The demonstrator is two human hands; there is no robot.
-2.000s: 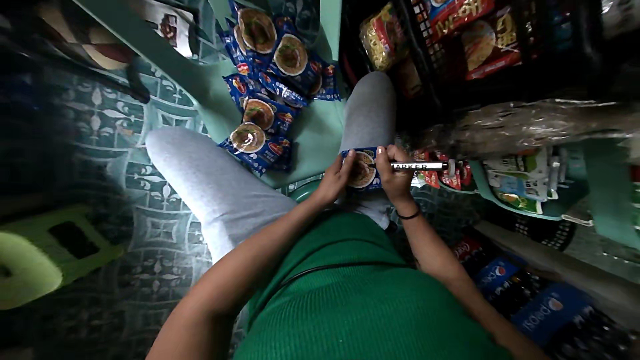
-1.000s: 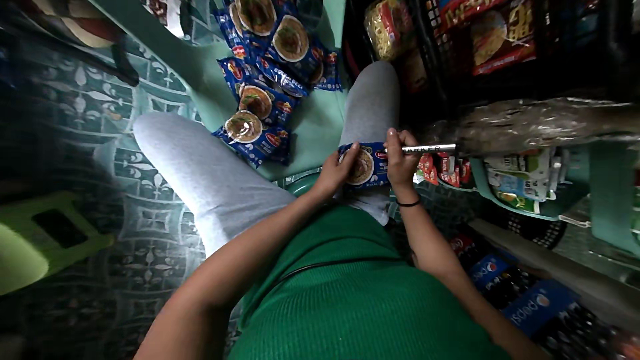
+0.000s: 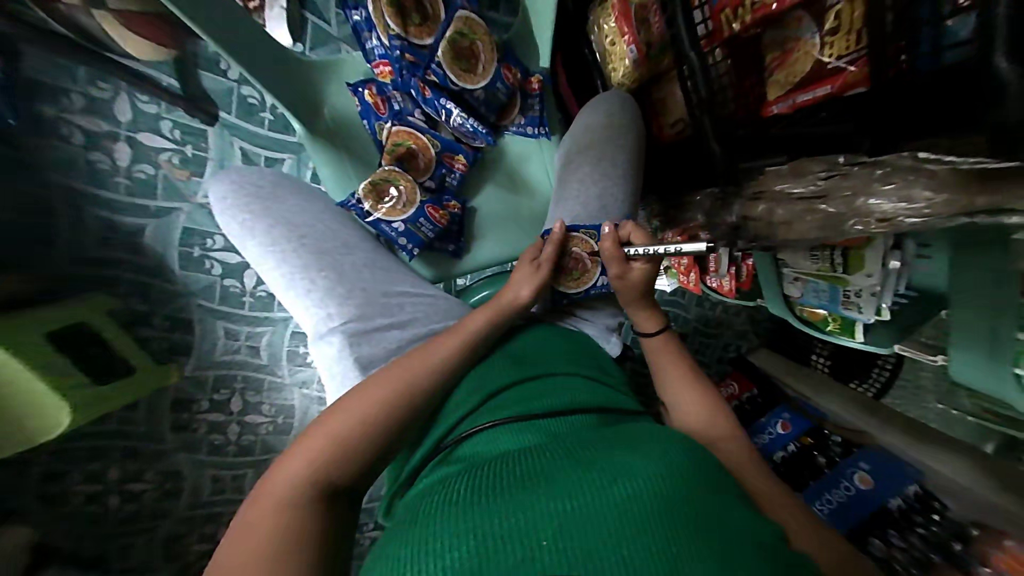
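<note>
A blue noodle packet with a bowl picture [image 3: 578, 264] lies over my lap near my right thigh. My left hand [image 3: 538, 268] grips its left edge, thumb on top. My right hand [image 3: 630, 268] is at the packet's right side, with a white and black marker pen [image 3: 668, 250] held between its fingers; the pen's tip end points left over the packet. Several more blue noodle packets [image 3: 408, 204] lie in a loose pile on the green plastic chair [image 3: 512, 180] in front of me, between my knees.
Dark crates with red and yellow noodle packs [image 3: 816, 60] stand at upper right. Below them are a plastic-wrapped bundle [image 3: 872, 192], a green basket of sachets [image 3: 836, 280] and packs of dark soda bottles [image 3: 864, 488]. A lime green plastic stool [image 3: 80, 368] stands at left on the patterned floor.
The pen in my right hand has swung slightly and its printed side shows again. Both hands remain at the same packet.
</note>
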